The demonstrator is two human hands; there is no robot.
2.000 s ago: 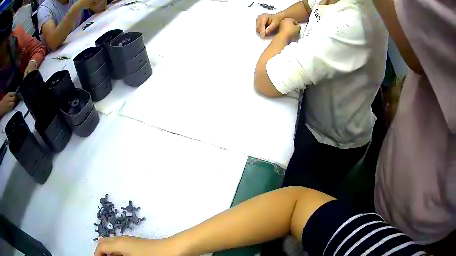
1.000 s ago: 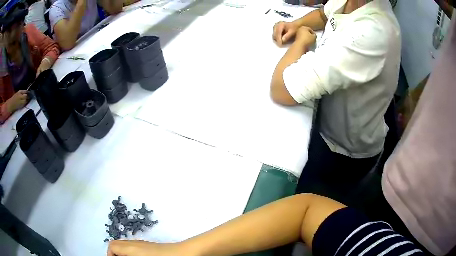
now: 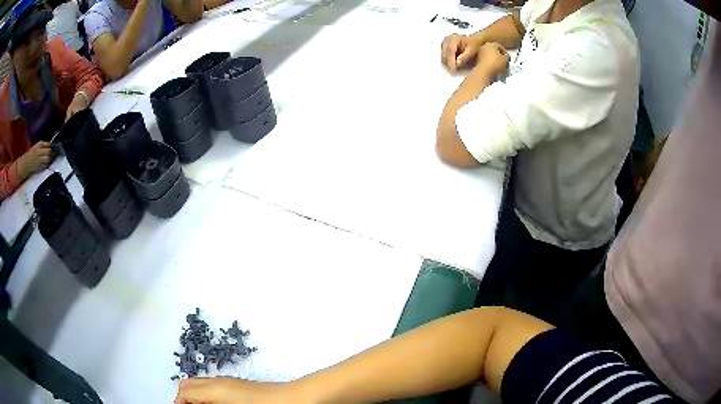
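A loose pile of small dark grey armed fittings (image 3: 207, 345) lies on the white foam sheet (image 3: 316, 276) near the bottom. My right hand (image 3: 225, 390) is at the bottom edge just below the pile, with the forearm reaching in from the right. The edge cuts the hand off, and its fingertips and anything in them are hidden. My left hand is out of the picture. Dark housings stand in stacks on the left part of the table, the nearest right-hand stack (image 3: 160, 189) showing a round hub inside its open top.
A person in a white shirt (image 3: 569, 134) rests both forearms on the table at right. Another in pinkish clothing (image 3: 672, 252) is at the right edge. People sit along the far left. Dark green frame parts show at lower left (image 3: 47, 367) and by the table edge (image 3: 439, 293).
The whole view has shifted, so the table, stacks and pile sit farther right in the picture. My right hand stays at the bottom edge below the pile.
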